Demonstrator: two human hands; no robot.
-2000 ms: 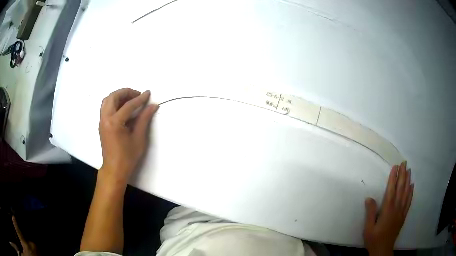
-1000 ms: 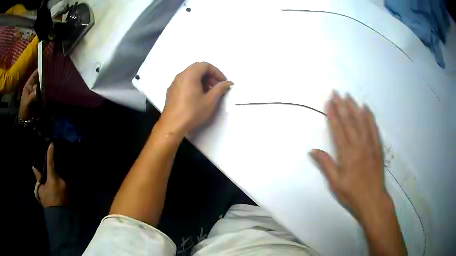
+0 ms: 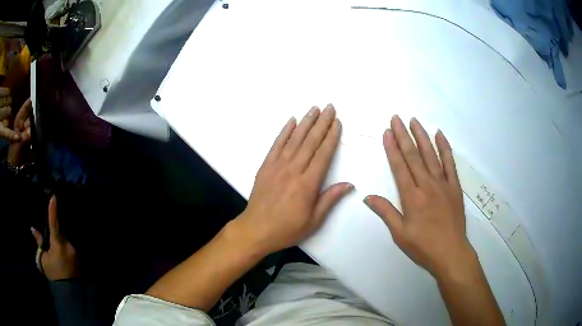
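Observation:
My left hand (image 3: 290,184) lies flat on the white work surface near its front left edge, fingers apart and holding nothing. My right hand (image 3: 427,197) lies flat to the right of it, fingers spread. The long curved cream pattern template (image 3: 504,219) emerges from beside my right hand and bends down toward the lower right, with handwriting and a cross line on it. A dark line follows its inner edge. Between my fingertips the strip is hard to tell from the white surface.
The white-covered table (image 3: 255,83) has dark tacks at its left corner. Light-blue cloth (image 3: 536,32) lies at the far right edge. A neighbouring table (image 3: 121,57) with an iron (image 3: 80,28) stands at upper left. Another person's hand (image 3: 57,251) shows at lower left.
My left hand has opened from its pinch at the strip's end and now lies flat, further right. My right hand has moved slightly left, showing more of the template. Earlier, the view swung left.

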